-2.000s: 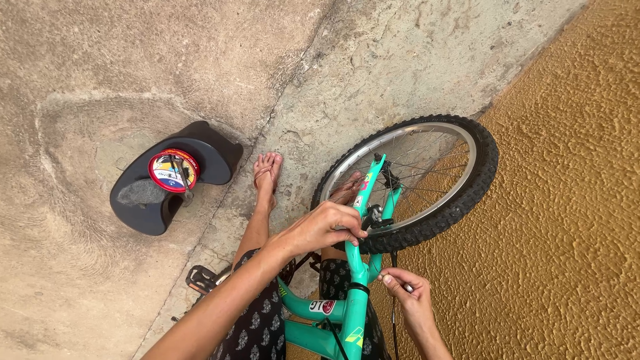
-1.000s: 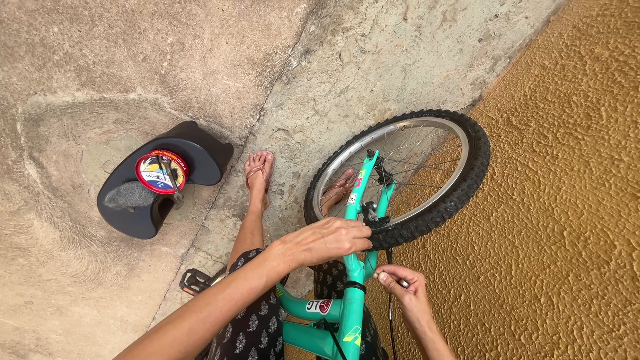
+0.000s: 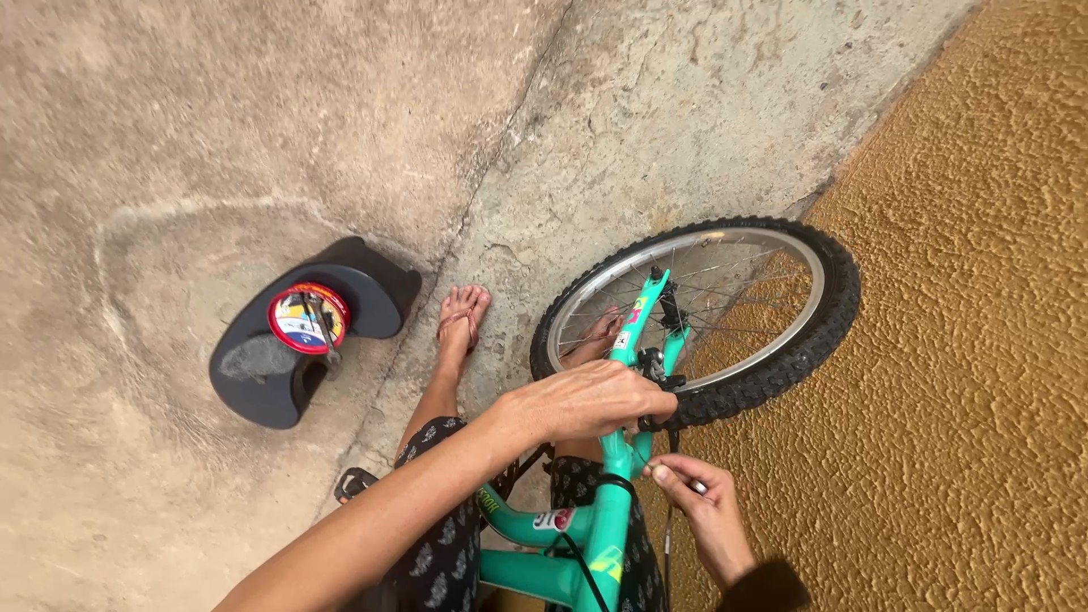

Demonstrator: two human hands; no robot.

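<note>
An upended bicycle with a green frame shows its fork and front wheel. My left hand lies across the fork crown, its curled fingers closed on a black part of the rim brake; the fingertips are partly hidden. Below and to the right, my right hand pinches a thin cable between thumb and forefinger, beside the frame. A small dark piece with a shiny end shows among its fingers. A black cable hangs down beside this hand.
A dark plastic stool stands on the concrete floor at left. On it are a round red-rimmed tin with metal tools across it and a grey patch or pad. A textured ochre wall rises at right. A pedal shows near my knee.
My left hand has shifted slightly along the fork crown, its fingers now curled lower at the brake. My right hand keeps nearly the same pinch beside the frame.
</note>
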